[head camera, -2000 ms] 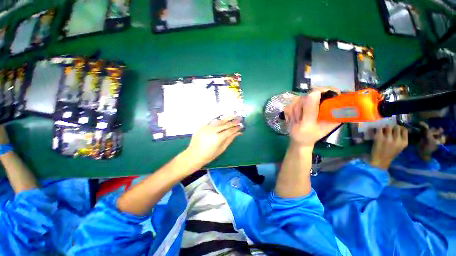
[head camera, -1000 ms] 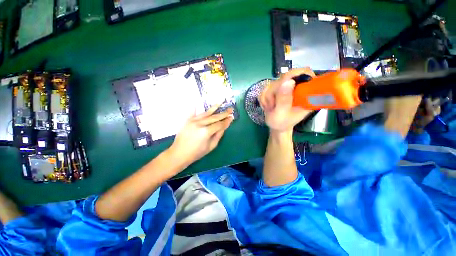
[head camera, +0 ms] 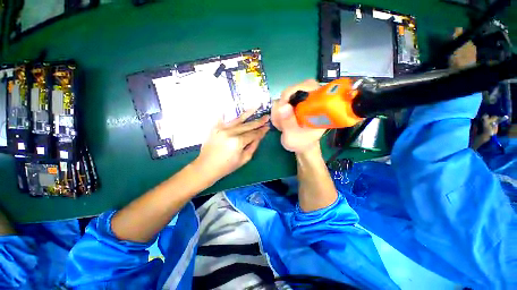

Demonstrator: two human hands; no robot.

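An opened tablet assembly (head camera: 193,105) lies slightly tilted on the green bench in front of me, its battery bright white and its circuit board strip at the right end. My left hand (head camera: 227,144) rests on its lower right part, fingers spread over the board's lower end. My right hand (head camera: 300,122) grips the orange electric screwdriver (head camera: 331,105) at the tablet's right edge, close to my left fingertips. The screwdriver's tip is hidden by my hand. The screw dish is hidden from view.
Stacked tablet assemblies (head camera: 48,122) lie at the left. Another opened tablet (head camera: 367,45) lies at the upper right. A silvery metal container (head camera: 365,135) and a binder clip (head camera: 342,170) are right of my hand. A neighbouring worker's blue sleeve (head camera: 433,133) reaches in at the right.
The screwdriver in my right hand has moved left from over the dish to the tablet's right edge. My left hand stays on the tablet. The neighbour's arm reaches farther forward.
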